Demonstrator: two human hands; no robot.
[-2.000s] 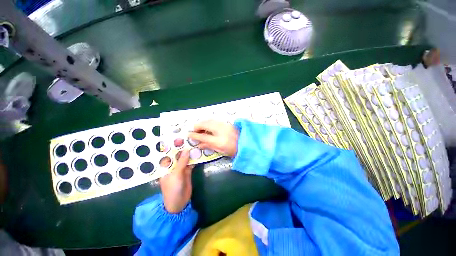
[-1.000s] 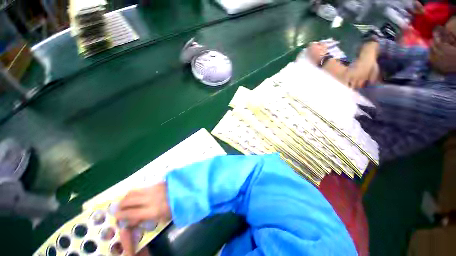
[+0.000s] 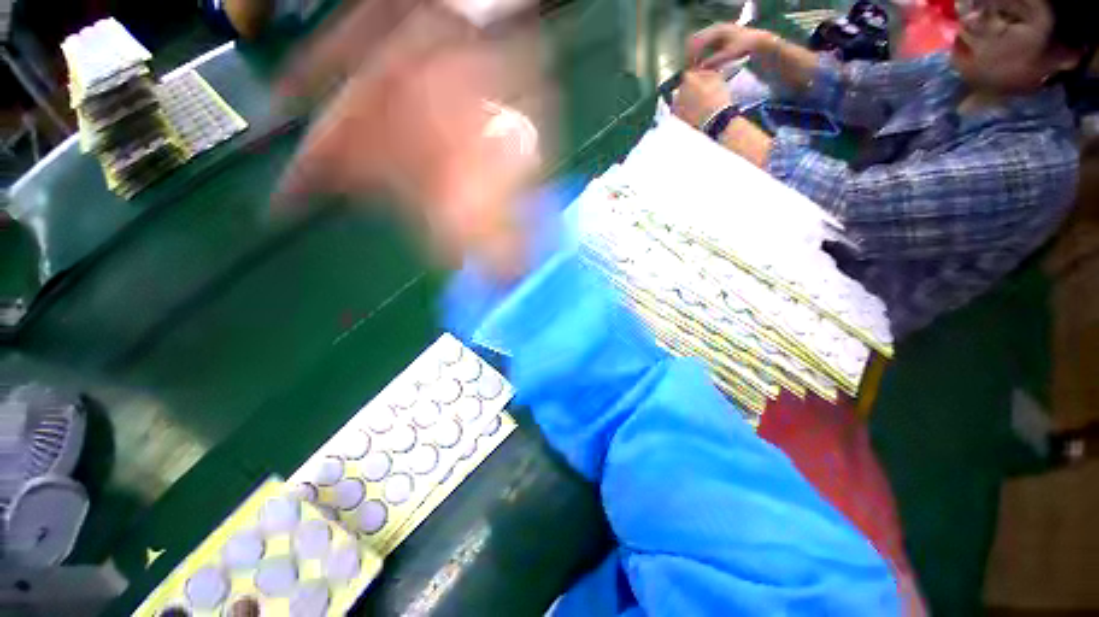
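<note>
My right hand (image 3: 440,145) is raised over the green belt, strongly blurred; whether it holds anything cannot be told. A small whitish piece (image 3: 512,127), perhaps part of a fan, shows at the hand. A sticker sheet with grey discs (image 3: 277,576) lies at the lower left, cut off by the bottom edge, overlapping another disc sheet (image 3: 416,416). A brownish spot shows in one hole at the bottom edge, too unclear to name. My left hand is not recognisable in view.
A fanned stack of sticker sheets (image 3: 723,301) lies right of my blue sleeve. A person in a plaid shirt (image 3: 928,181) sits beyond it. A grey-white fan (image 3: 46,440) is at the left edge. Another sheet pile (image 3: 127,133) is at the upper left.
My right hand has left the sheet and moved up over the belt. The view has turned right, bringing the neighbouring person further in. My left hand has dropped out of clear view.
</note>
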